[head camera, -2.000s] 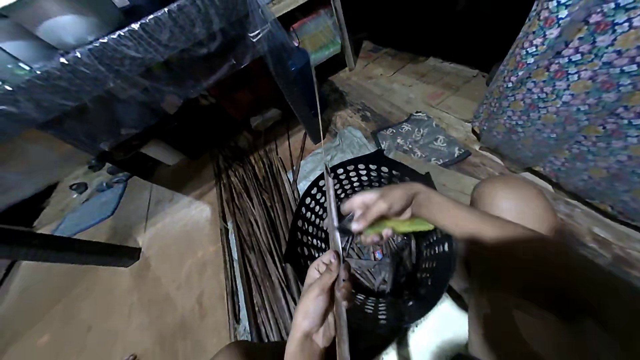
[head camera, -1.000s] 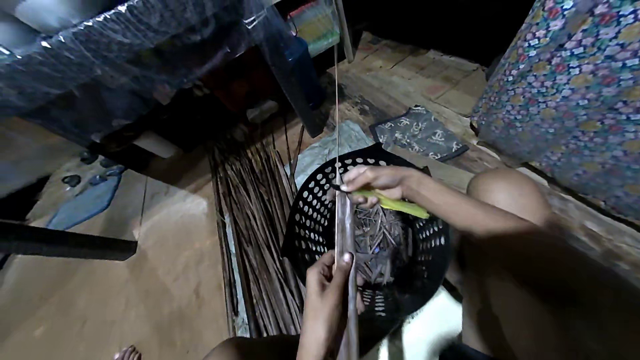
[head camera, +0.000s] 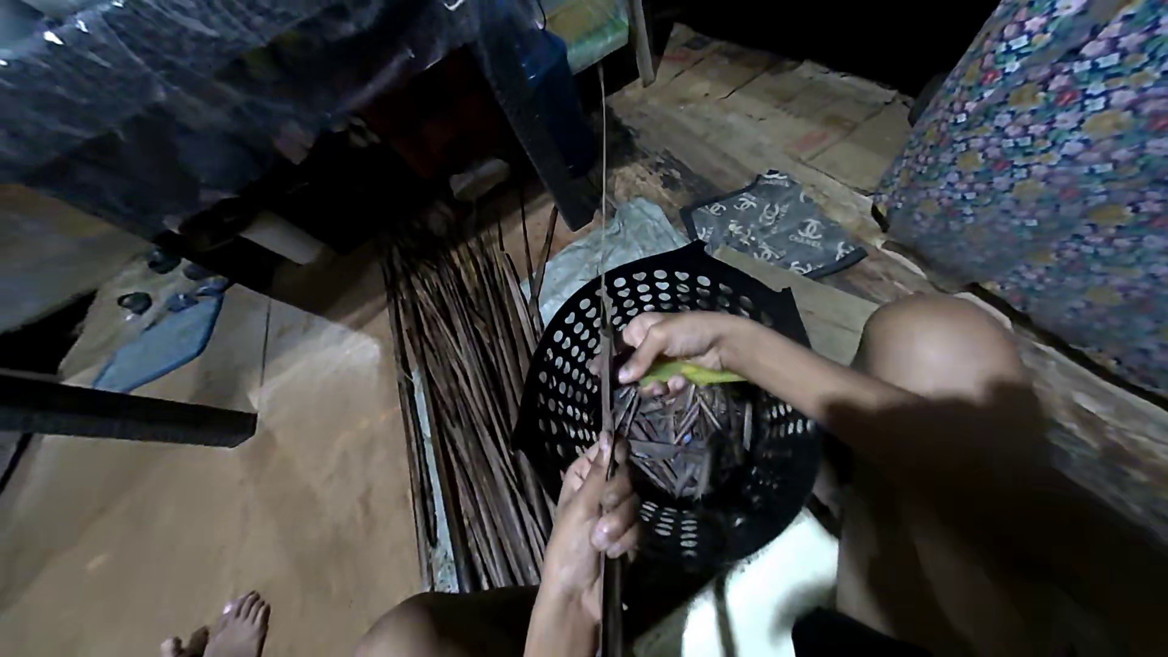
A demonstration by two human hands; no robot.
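Note:
My left hand point(head camera: 598, 511) is closed around a long, narrow brown dried leaf strip point(head camera: 606, 392), which runs upright and tapers to a thin pale rib above. My right hand point(head camera: 671, 351) grips a yellow-green handle point(head camera: 698, 372) beside the strip, above the basket; the tool's working end is hidden by the fingers. Under both hands stands a black perforated plastic basket point(head camera: 561, 365) with short cut brown pieces point(head camera: 680, 447) inside. Left of the basket lies a pile of long brown dried strips point(head camera: 470, 392) on the floor.
A dark table leg point(head camera: 538, 137) and a plastic-covered table point(head camera: 228, 82) are at the upper left. Beyond the basket lie a pale sheet point(head camera: 630, 237) and a dark patterned cloth point(head camera: 776, 224). Flowered fabric point(head camera: 1049, 182) hangs at right. Bare toes point(head camera: 239, 620) show at lower left.
The strip shows its narrow edge now, where one second ago its broad face was seen. A bare foot shows more fully at lower left.

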